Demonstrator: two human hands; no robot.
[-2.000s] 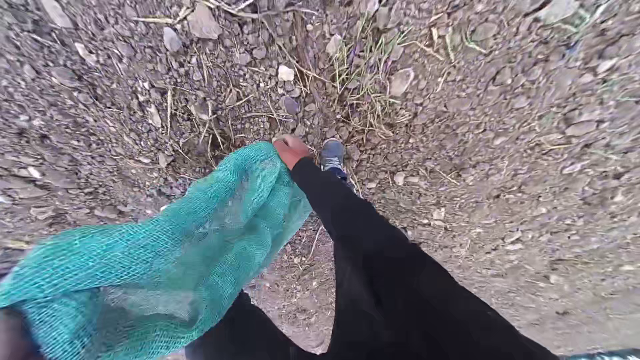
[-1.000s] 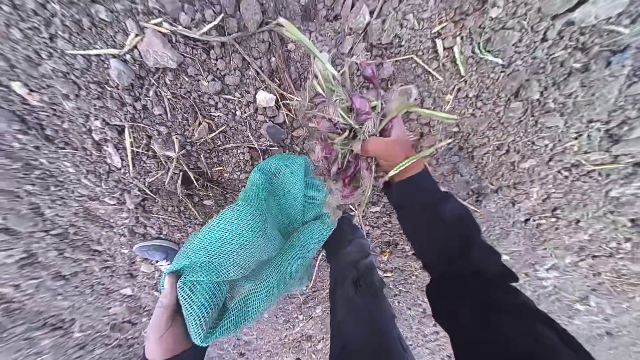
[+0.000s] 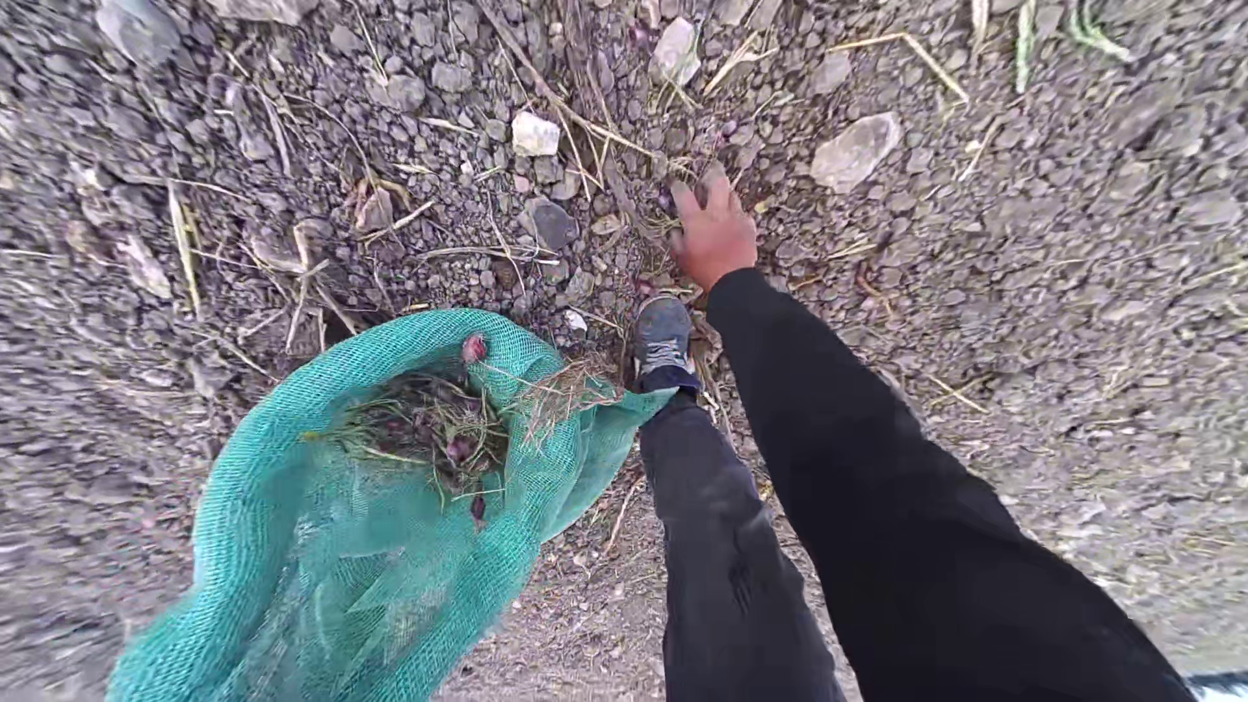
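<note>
My right hand, in a black sleeve, reaches down to the stony soil with its fingers spread, beside a small purple onion bulb and dry roots. To its lower left spreads a green mesh sack, its mouth facing up. Inside lies a clump of small purple onions with green stalks. One reddish bulb and a tuft of dry roots rest on the sack's rim. My left hand is out of view.
My grey shoe stands just below the right hand, close to the sack's edge. A white stone, a flat stone and dry stalks lie about on the ground.
A second ago my right hand held a bunch of onions above the sack's edge; now it is at the soil without them. Onions show inside the sack. My left hand has left the view.
</note>
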